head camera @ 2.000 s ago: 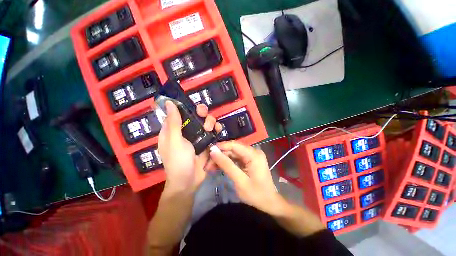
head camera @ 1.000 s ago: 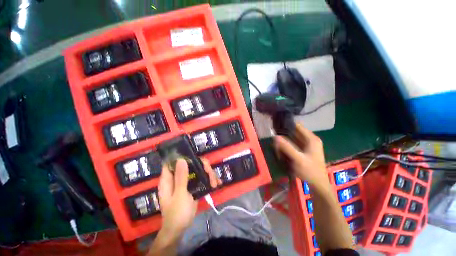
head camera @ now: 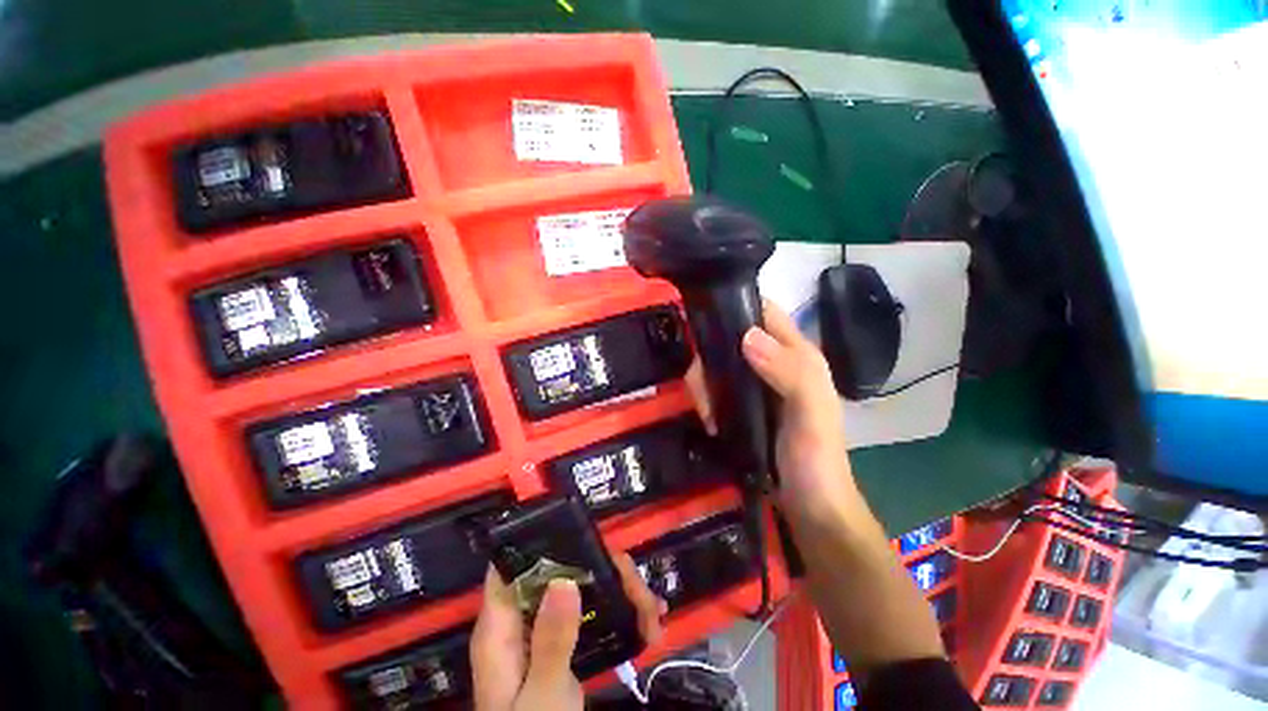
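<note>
My left hand (head camera: 535,639) holds a black handset (head camera: 567,576) over the lower part of the red-orange phone tray (head camera: 313,403). A thin white USB cable (head camera: 629,681) is plugged into the handset's lower end. My right hand (head camera: 795,403) grips a black barcode scanner (head camera: 723,313) by its handle; its head is over the tray's right edge, beside a white barcode label (head camera: 581,240). Another label (head camera: 567,132) lies in the top right pocket. The two upper right pockets hold labels but no phones. The other visible pockets hold black handsets with white labels.
A black mouse (head camera: 858,329) sits on a pale pad (head camera: 929,313) to the right. A large lit monitor (head camera: 1182,236) fills the upper right. Filled trays (head camera: 1064,590) stand at the lower right, near black cables. Dark items lie blurred at the left.
My right hand has left the cable end, taken hold of the scanner and lifted it leftward from the pad to the tray. The left hand keeps the handset, now lower in view.
</note>
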